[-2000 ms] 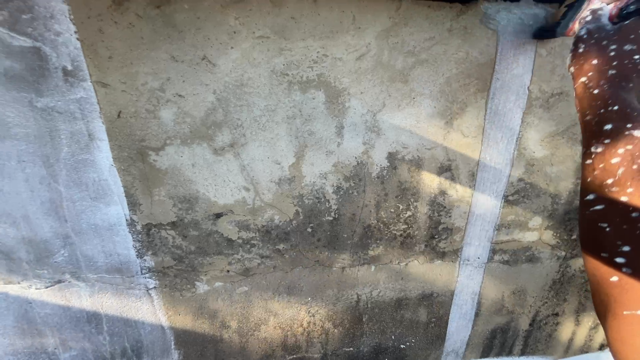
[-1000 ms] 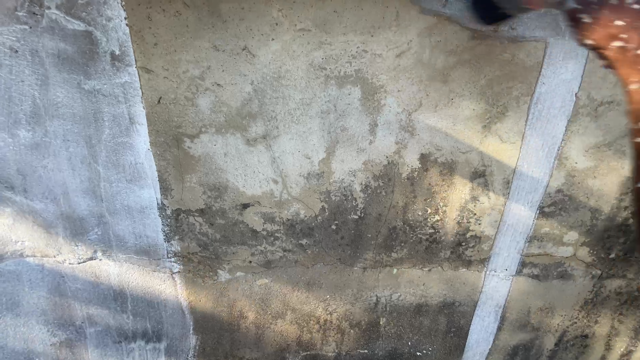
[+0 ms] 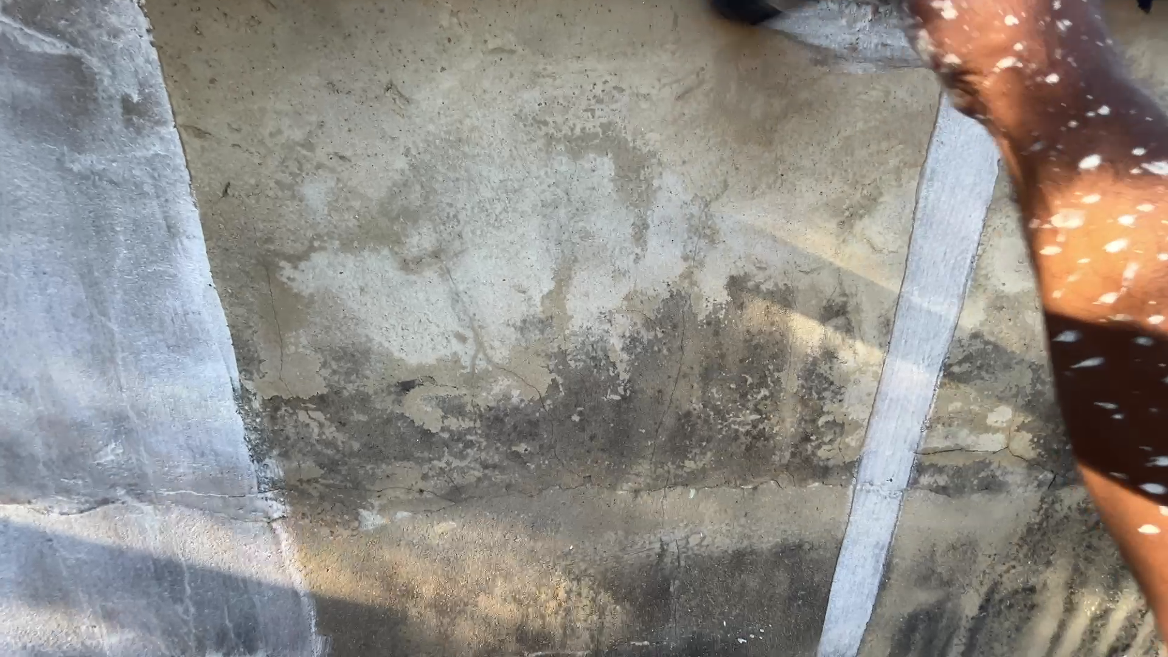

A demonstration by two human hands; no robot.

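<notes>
My right arm, speckled with white paint, rises along the right side of the head view. The heel of my right hand (image 3: pixel 954 41) shows at the top edge, its fingers cut off or blurred. Left of it is a dark object (image 3: pixel 746 9), mostly out of frame; its kind and whether I hold it are unclear. Whitish wet-looking paint (image 3: pixel 849 35) lies on the wall beside the hand. A pale painted strip (image 3: pixel 912 365) runs down the wall, slanting to the lower left. My left hand is out of view.
A stained, cracked concrete or plaster wall (image 3: pixel 502 228) fills the middle, with dark blotches lower down. At left, a broad whitish-grey coated area (image 3: pixel 109 274) ends in a nearly straight edge. A crack crosses the lower wall. Sunlight and shadow fall in bands.
The whitish paint at the top now reaches farther left of the strip than two seconds ago. My right arm has moved left over the strip's upper end. The view has shifted somewhat.
</notes>
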